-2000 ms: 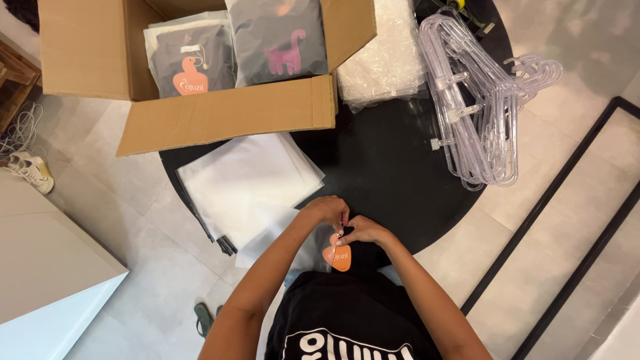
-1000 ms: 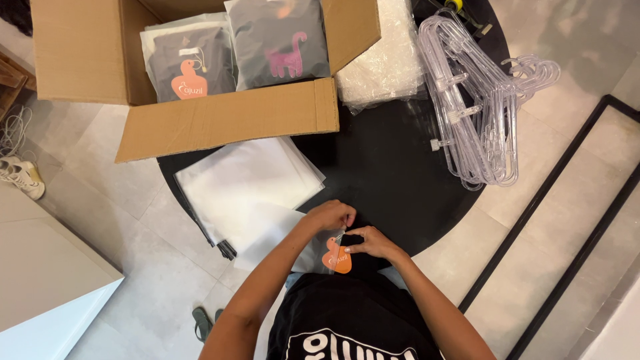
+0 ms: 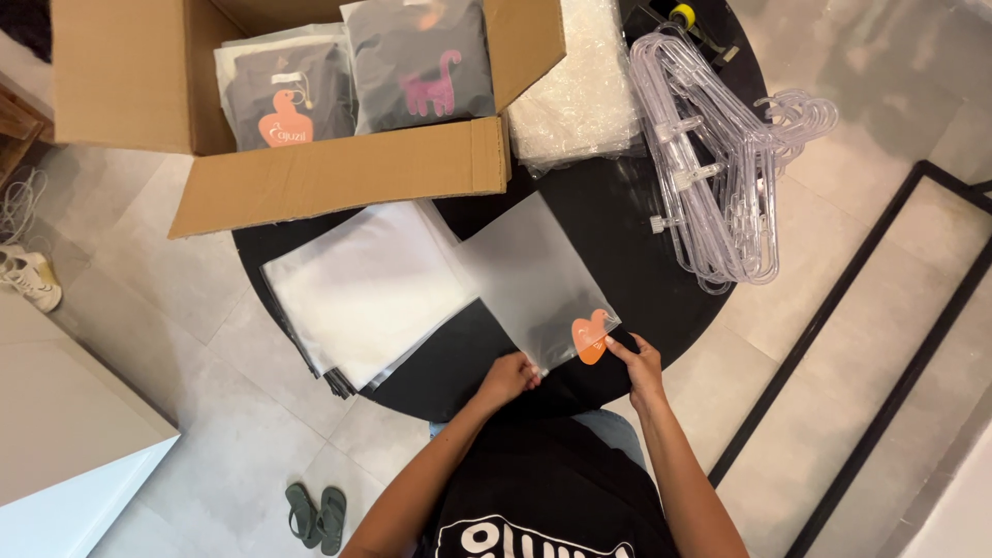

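A frosted zip bag (image 3: 535, 271) lies over the black round table, its open-looking end toward me. My left hand (image 3: 511, 380) pinches its near left corner. At its near right corner, my right hand (image 3: 639, 360) grips the bag's edge with dark material at the fingers. An orange bird-shaped tag (image 3: 590, 337) lies at that corner, partly under the film; a black folded garment seems to lie beneath, hard to tell from the tabletop. Left of the bag is a stack of frosted zip bags (image 3: 372, 294).
A cardboard box (image 3: 341, 174) holding bagged dark garments (image 3: 294, 93) stands at the back left. Beside it lies a pack of clear plastic bags (image 3: 573, 85). Clear clip hangers (image 3: 721, 170) lie at the right. A black metal frame (image 3: 829, 302) stands right of the black table (image 3: 690, 310).
The frosted bag now lies farther forward, spread out between the hands. My hands have moved apart, the right one to the right. The orange tag now shows at the bag's near right corner.
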